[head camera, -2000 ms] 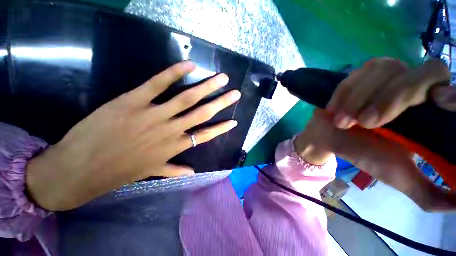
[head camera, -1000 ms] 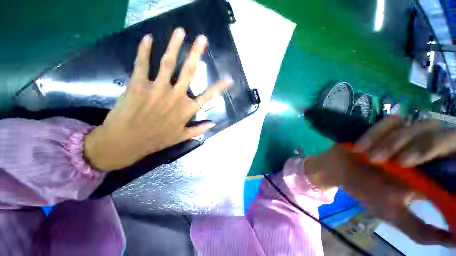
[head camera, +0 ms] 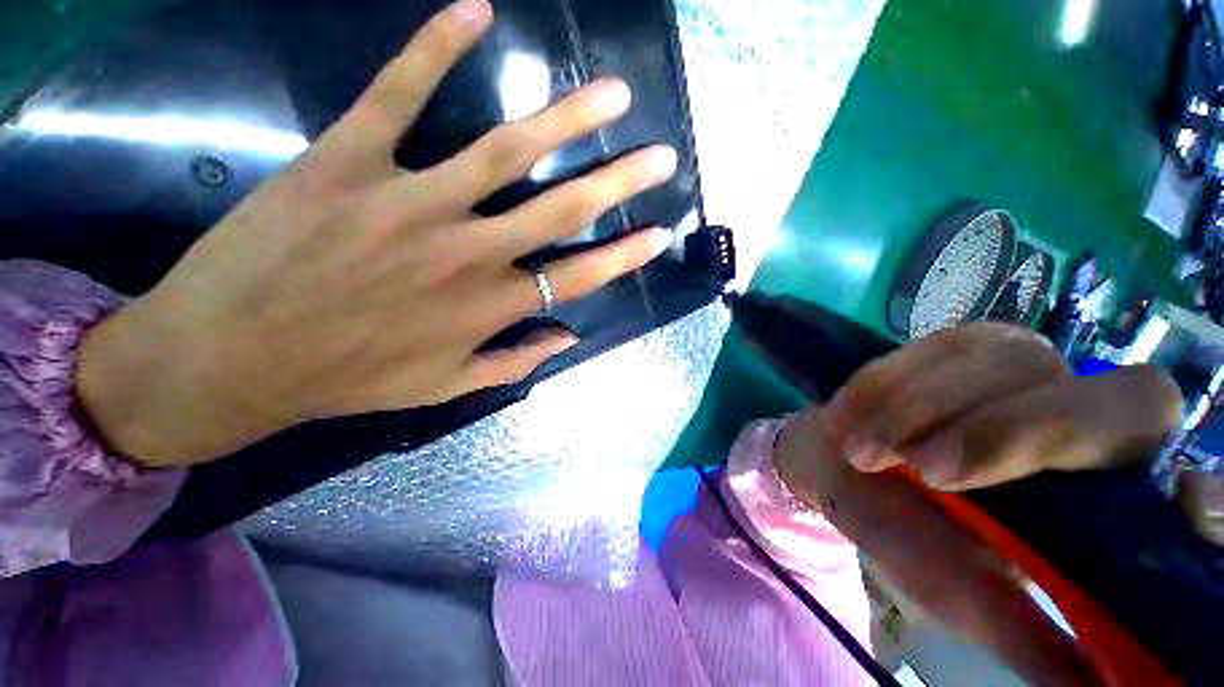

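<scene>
A glossy black display unit [head camera: 121, 94] lies on a silvery foam sheet [head camera: 591, 443] on the green bench. A small black corner bracket [head camera: 714, 252] is at its right edge. My left hand [head camera: 336, 255] lies spread flat on the unit, fingers apart, gripping nothing. My right hand [head camera: 993, 430] holds an orange-and-black electric screwdriver [head camera: 832, 342]. Its tip is at the unit's near right corner, just below the bracket. Whether it touches a screw cannot be told.
Two round dishes with grey mesh-look insides, the larger one [head camera: 960, 275] nearer, stand right of the unit on the green bench [head camera: 886, 161]. Small dark parts lie beyond them. A black cable [head camera: 792, 584] runs over my pink sleeve. Blurred items are at the far right.
The screwdriver tip has come left from over the bench to the unit's corner. My left hand is still spread on the unit. The unit looks larger, and the dishes now show more clearly.
</scene>
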